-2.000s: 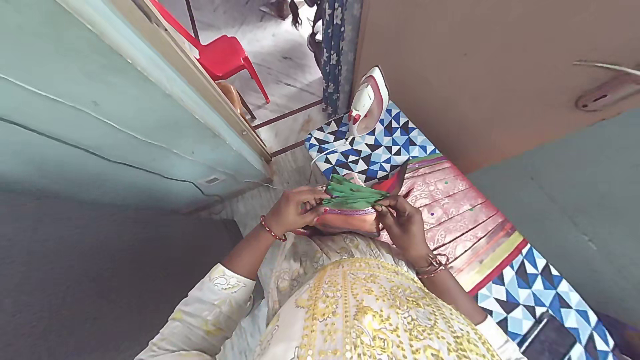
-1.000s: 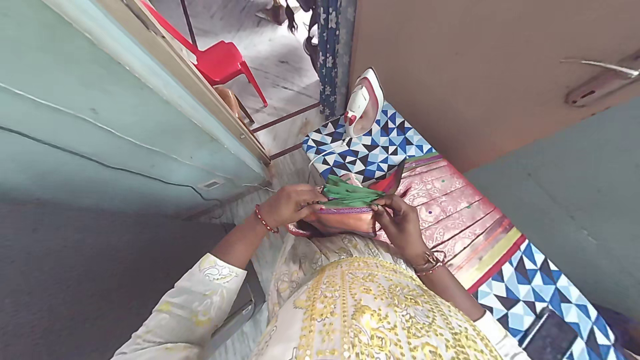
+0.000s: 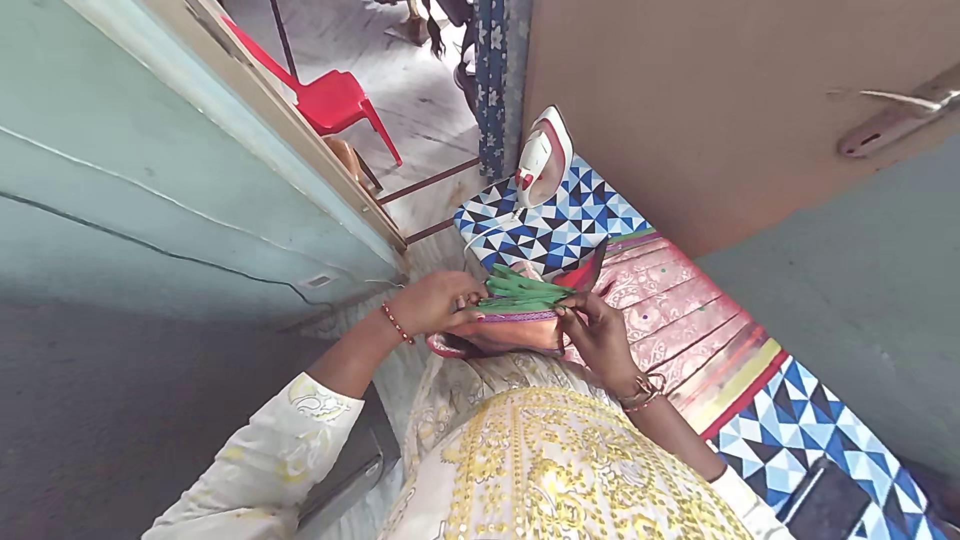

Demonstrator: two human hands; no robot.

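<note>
My left hand (image 3: 442, 301) pinches the left end of a gathered green fabric edge (image 3: 525, 289), with thumb and fingers close together. My right hand (image 3: 596, 334) grips the right end of the same edge between thumb and fingers. The green part lies in narrow folds between the hands, and an orange section (image 3: 517, 334) with a purple border hangs below it near my waist. To the right, pink patterned cloth (image 3: 675, 307) lies in long pleats over the ironing board (image 3: 810, 420), which has a blue, white and black geometric cover. Whether the green and pink parts join is hidden.
A white and red steam iron (image 3: 544, 159) stands on its heel at the board's far end, its cord beside it. A dark flat object (image 3: 825, 502) lies at the near end. A door (image 3: 720, 97) borders the board; a red plastic chair (image 3: 334, 101) stands beyond the doorway.
Both hands keep hold of the green edge. The left hand's fingers have shifted slightly along the folds; the iron and the pink cloth have stayed put.
</note>
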